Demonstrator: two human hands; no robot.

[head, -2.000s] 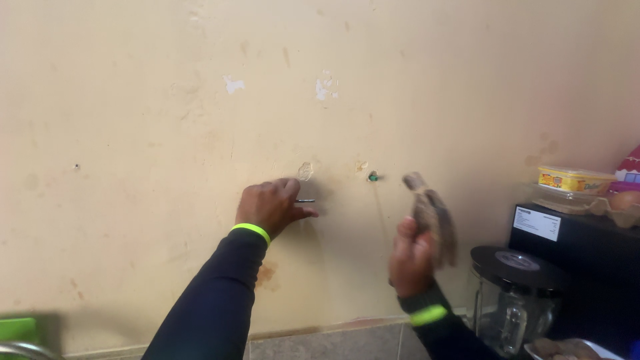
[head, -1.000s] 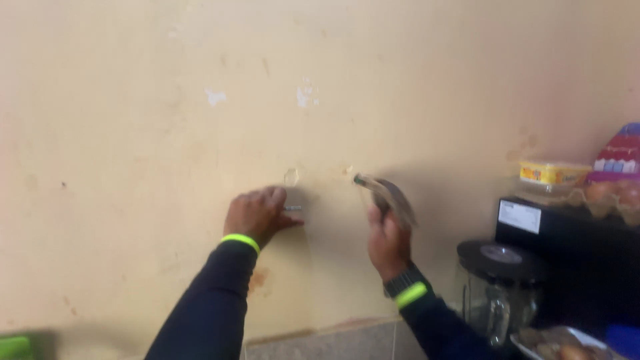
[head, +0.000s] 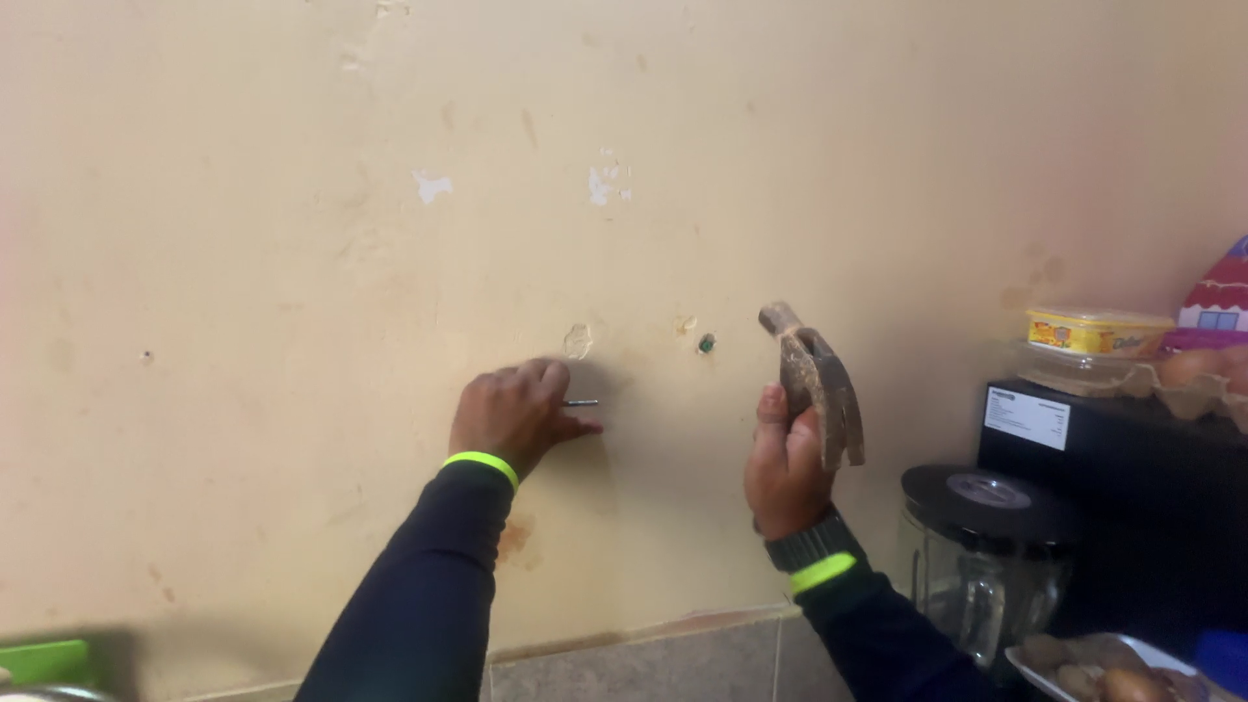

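My left hand [head: 517, 414] is against the painted wall [head: 292, 263], its fingers closed around a thin metal rod [head: 582, 403], perhaps a nail or screw, whose end shows past the fingers. To the right, my right hand [head: 792, 463] grips a worn claw hammer [head: 817, 380] near its head, which is held up off the wall. Between the two hands a green wall plug [head: 707, 343] sits in a hole. A chipped round patch [head: 578, 341] is just above my left hand.
On the right, a black box-like appliance [head: 1121, 497] carries a yellow tub [head: 1100, 331] and an egg carton [head: 1121, 375]. A blender jar [head: 985, 556] stands before it, near a tray of food [head: 1107, 668]. Grey tiles [head: 634, 663] line the wall's foot; a green object [head: 49, 663] is lower left.
One second ago the hammer's head was over the green plug's spot; now it is back to the right and the plug shows. My left hand stays at about the same place on the wall.
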